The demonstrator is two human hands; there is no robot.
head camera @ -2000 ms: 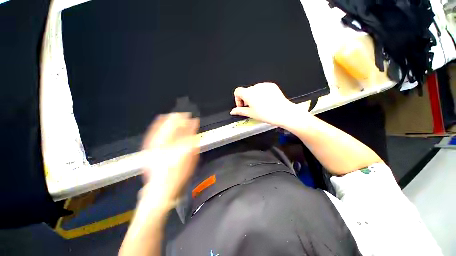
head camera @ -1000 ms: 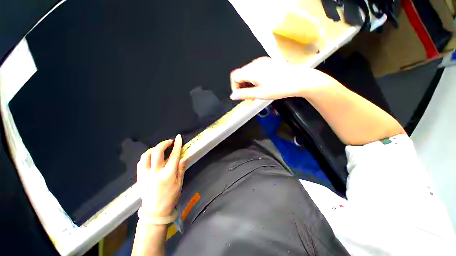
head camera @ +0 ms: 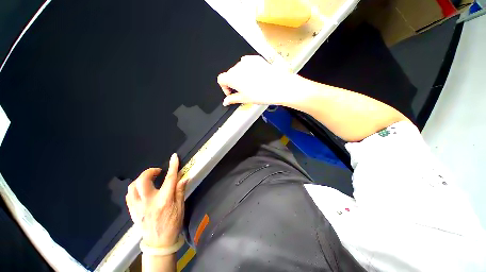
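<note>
A large black panel (head camera: 122,69) lies flat at the table's near edge, with a narrow turned strip along its near side. Dark grey notched shapes show beside this strip. My left hand (head camera: 157,204), bare with a pale wristband, rests on the near edge at lower left, thumb and fingers apart. My right hand (head camera: 253,82) is at the same edge further up and right. Its fingers are curled and its fingertips pinch the folded edge; the contact is partly hidden by the hand.
An orange-yellow piece (head camera: 285,11) lies on the glue-stained tabletop beyond my right hand. The white table edge (head camera: 224,143) runs diagonally in front of my body. Cardboard boxes (head camera: 418,20) stand at upper right. A blue object (head camera: 306,141) is below the table.
The view has turned and shifted, so the table edge looks steeper and the black heap has left the picture. My left hand, blurred in motion earlier, now rests on the edge.
</note>
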